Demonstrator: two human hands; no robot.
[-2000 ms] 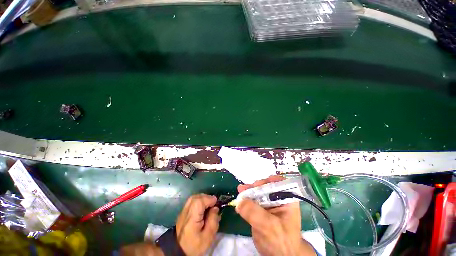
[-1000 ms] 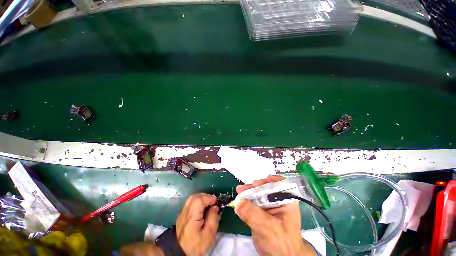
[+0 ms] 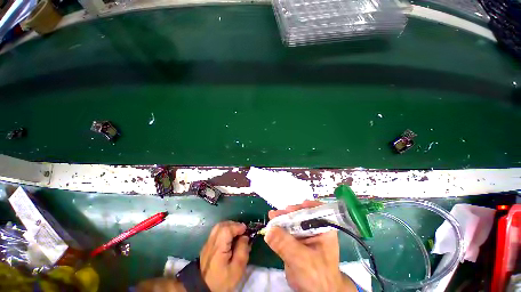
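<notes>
My left hand (image 3: 224, 255) pinches a small dark electronic assembly (image 3: 253, 227), mostly hidden by the fingertips. My right hand (image 3: 311, 255) holds the dispensing syringe (image 3: 305, 218) like a pen, with its pale yellow tip at the assembly; whether they touch is unclear. The green cap (image 3: 355, 211) sits at the barrel's rear, with a clear air hose (image 3: 460, 228) looping right. A black cable (image 3: 371, 254) runs from the barrel. A white paper (image 3: 280, 187) lies on the rail above the syringe.
Two assemblies (image 3: 164, 181) lie on the chipped white rail (image 3: 103, 175). Several more sit on the green belt (image 3: 257, 131). A red marker (image 3: 130, 232), white carton (image 3: 37, 223), white cloth (image 3: 265, 279), pinkish tissue (image 3: 465, 231) and red bin (image 3: 507, 248) surround the hands. Clear trays (image 3: 343, 23) stand across the belt.
The assemblies on the belt have moved to the right. The syringe and its green cap have shifted slightly left. Both hands keep their grips.
</notes>
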